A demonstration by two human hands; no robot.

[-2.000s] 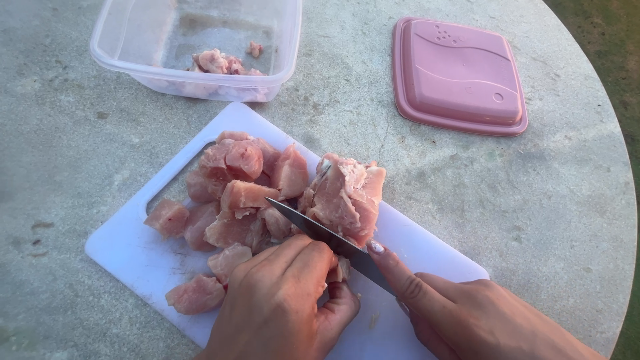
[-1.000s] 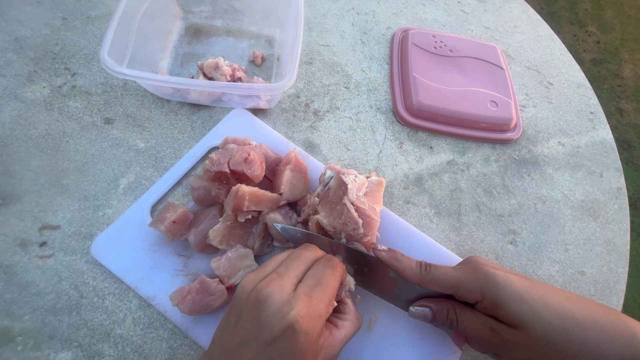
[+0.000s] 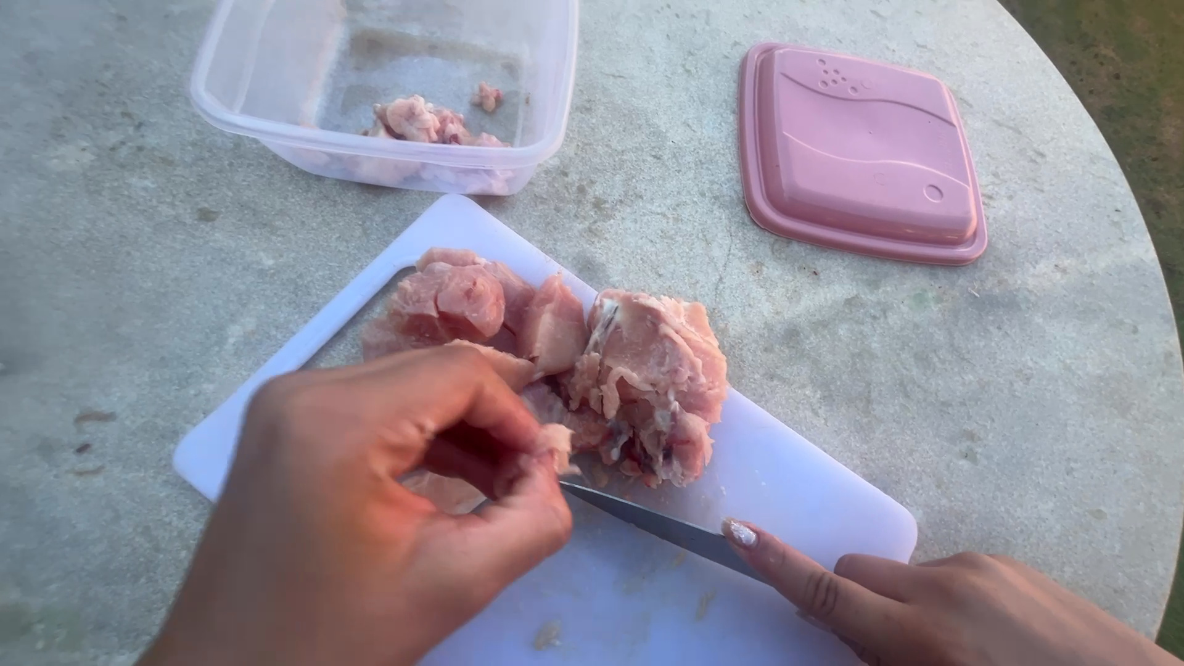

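Note:
My left hand (image 3: 398,481) pinches a small scrap of raw meat (image 3: 557,446) between thumb and fingers, raised over the white cutting board (image 3: 795,481). My right hand (image 3: 860,601) holds a kitchen knife (image 3: 666,527), index finger along the top of the blade; the handle is hidden in the hand. The knife's tip is close to the left thumb. Beyond the blade lies a large chunk of raw meat, seemingly chicken, with bone (image 3: 657,379). Cut pieces of raw meat (image 3: 462,301) are heaped to its left, partly hidden behind my left hand.
A clear plastic container (image 3: 388,139) with meat scraps (image 3: 425,125) inside stands beyond the board. A pink plastic lid (image 3: 869,153) lies at the back right. All rest on a round stone-like table (image 3: 1045,370), whose edge curves down the right side, with grass beyond.
My left hand has risen from the board and moved nearer the meat pieces, with a small scrap in its fingers. The knife has come away from the large chunk, toward me.

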